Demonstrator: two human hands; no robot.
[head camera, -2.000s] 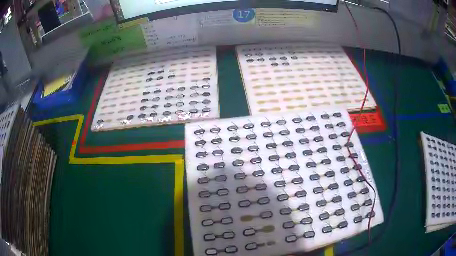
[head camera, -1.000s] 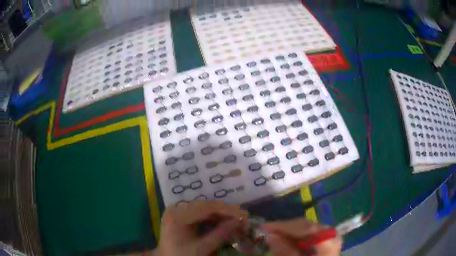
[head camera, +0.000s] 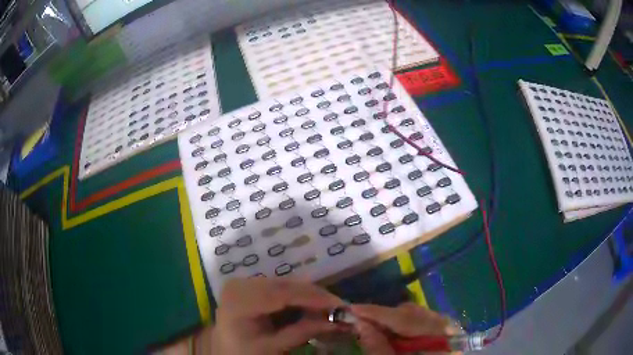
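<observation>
The white component tray (head camera: 323, 163) lies in front of me with rows of dark-rimmed paired oval components (head camera: 397, 223). A few ovals near its front look brown. My left hand (head camera: 267, 315) is bare and bent at the tray's front edge. A small silvery ring (head camera: 339, 315) with a dark centre shows between the fingertips of both hands. My right hand (head camera: 399, 320) holds the red test probe (head camera: 422, 343), its clear rear end pointing right. The probe tip and what my left fingers grip are hidden.
Two more trays lie behind, at left (head camera: 156, 114) and right (head camera: 333, 48), and another at far right (head camera: 583, 149). The red lead (head camera: 491, 256) and a dark cable (head camera: 491, 156) run at right. A tray stack (head camera: 24, 267) and blue bin (head camera: 35, 149) stand at left.
Both hands came into view at the tray's front after the first frame. Since the second, they have shifted slightly right in the picture. The red lead now crosses the tray's right side again.
</observation>
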